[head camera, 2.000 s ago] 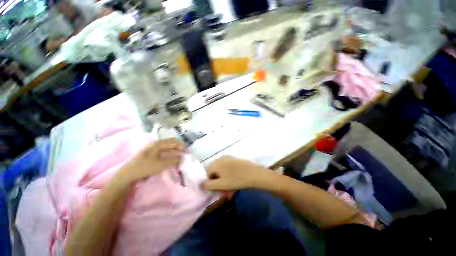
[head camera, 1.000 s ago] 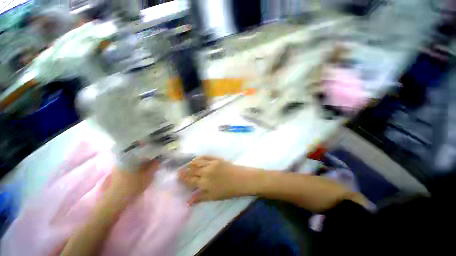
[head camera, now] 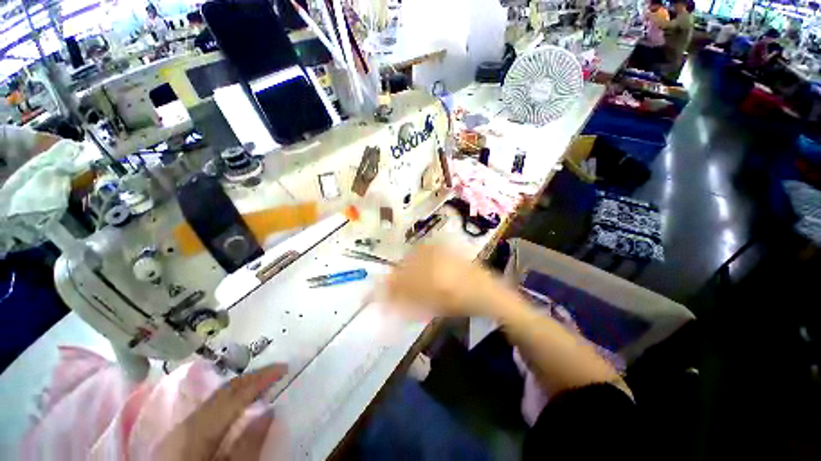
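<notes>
The pale-pink garment (head camera: 99,410) lies in soft folds left of and below the needle area of the off-white sewing machine (head camera: 99,288). My left hand (head camera: 221,419) rests on the garment's right edge near the presser foot (head camera: 232,353); its fingers point right, and I cannot tell if it grips the cloth. My right hand (head camera: 432,284) is blurred over the machine bed, right of the blue-handled thread snips (head camera: 338,278). Its fingertips are too blurred to tell whether they hold anything. Thin tweezers (head camera: 369,257) lie just above the snips.
A pink cut-piece bundle (head camera: 486,189) and black scissors loops (head camera: 477,225) lie at the machine's right end. A white round fan (head camera: 542,85) stands behind. A pale bin (head camera: 630,315) is below the table to the right. A black strap (head camera: 216,225) crosses the machine arm. People are far off.
The view has swung up and right, showing more of the floor. My right hand has left the cloth by the needle and moved right, past the snips. My left hand stays at the garment.
</notes>
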